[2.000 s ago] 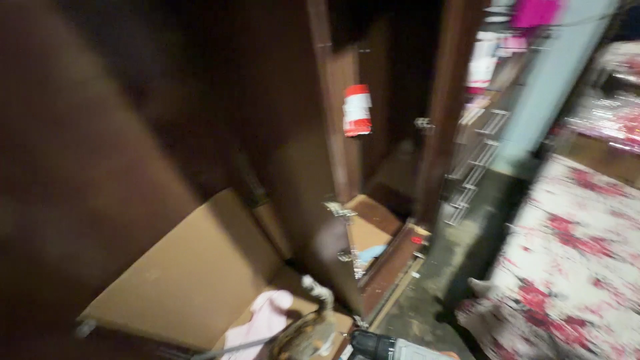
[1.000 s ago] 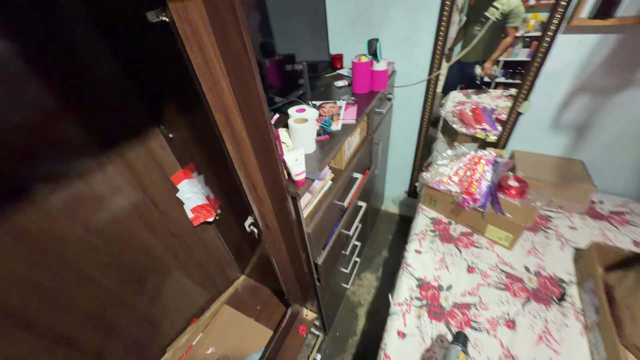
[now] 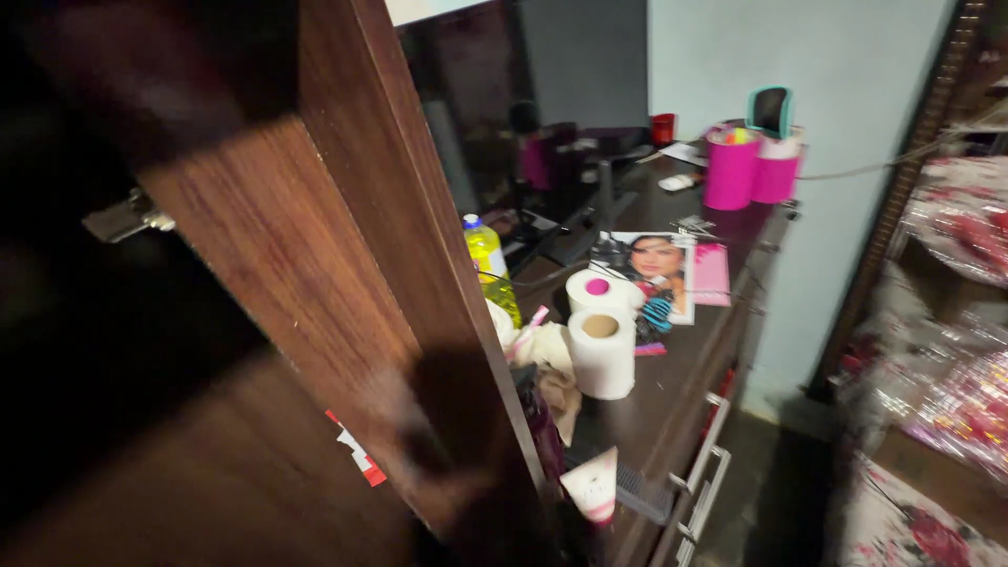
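Note:
Neither of my hands shows in the head view. A dark brown wooden wardrobe panel (image 3: 370, 260) slants across the left half, with a metal hinge (image 3: 130, 218) at its left edge and a red and white sticker (image 3: 358, 449) lower down. Right of the panel, a white paper roll (image 3: 602, 354) stands on a dark dresser top (image 3: 661, 386), in front of another roll (image 3: 605, 291). A bottle of yellow liquid (image 3: 492, 264) is partly hidden by the panel. A white and pink tube (image 3: 592, 486) lies near a grey comb or brush (image 3: 644, 494).
Farther back on the dresser stand pink cylindrical holders (image 3: 731, 169), a red cup (image 3: 663, 128) and a large dark screen (image 3: 575, 71). Drawer handles (image 3: 703, 492) project from its front. At right are plastic-wrapped goods (image 3: 969, 394) and a floral bedspread (image 3: 913, 520).
The view has swung from the wardrobe's lower part toward the dresser top and moved closer to it. The power tool's tip, seen at the bottom edge earlier, is out of view now.

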